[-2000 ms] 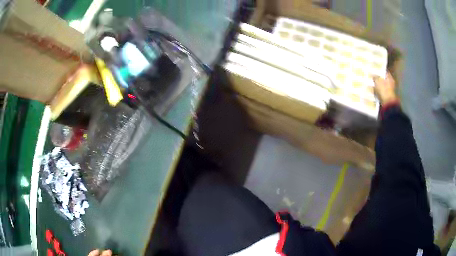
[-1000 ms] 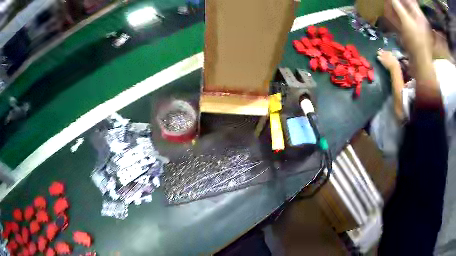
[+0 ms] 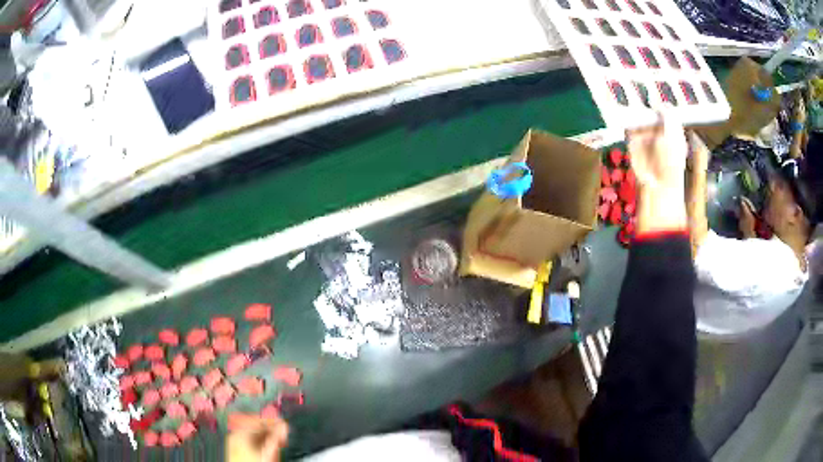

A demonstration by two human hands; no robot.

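Note:
My right hand (image 3: 659,162) is stretched forward and grips the near edge of a white foam tray (image 3: 702,114) at the upper right. The tray has rows of red parts with dark ovals and reaches over the far side of the green belt. My left hand (image 3: 257,438) is at the bottom edge, blurred and partly cut off, beside loose red housings (image 3: 200,372). Whether it holds anything cannot be told.
Circuit boards (image 3: 347,298), a round reel (image 3: 434,261), a dark mat (image 3: 447,325), an open carton (image 3: 555,203) and a soldering station (image 3: 559,309) stand on the bench. Another foam tray (image 3: 293,56) lies beyond the green belt (image 3: 316,176). A person (image 3: 749,280) sits at right.
My right hand has gone from the floor carton, up past the bench, to the far side, now with a foam tray. The view has swung left and up. My left hand shows again at the bottom.

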